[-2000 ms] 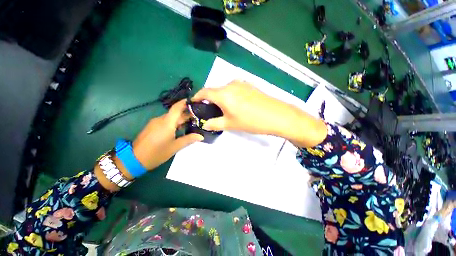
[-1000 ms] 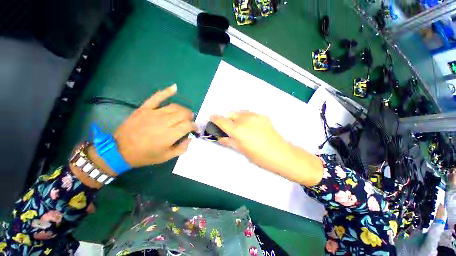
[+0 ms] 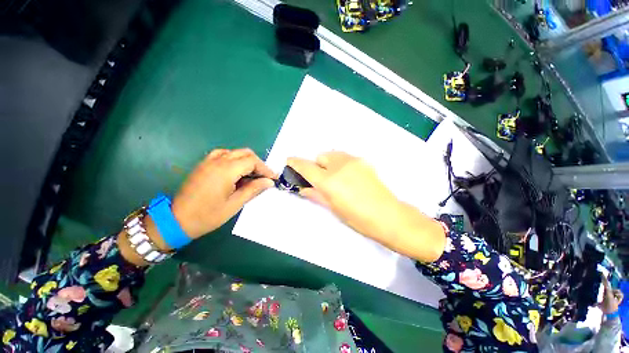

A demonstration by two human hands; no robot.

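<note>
A small black adapter housing (image 3: pixel 295 178) is in my right hand (image 3: pixel 345 189), above the white paper sheet (image 3: pixel 345 238). Thin wires show at the housing's near edge. My left hand (image 3: pixel 224 180) is beside it, thumb and fingers pinching a dark piece at the housing's left end, which looks like the output cable (image 3: pixel 244 181). My fingers hide most of the cable and the inside of the housing.
Two black hollow pieces (image 3: pixel 296 52) stand by the white rail above the paper. Circuit board assemblies (image 3: pixel 456 86) lie on the green belt beyond. Black cables and boards (image 3: pixel 507 186) are heaped at right. A dark panel (image 3: pixel 41 103) is at left.
My left hand first opened away from the housing, then came back and closed on the dark piece. The cord on the green bench at left has gone from view. The housing is turned.
</note>
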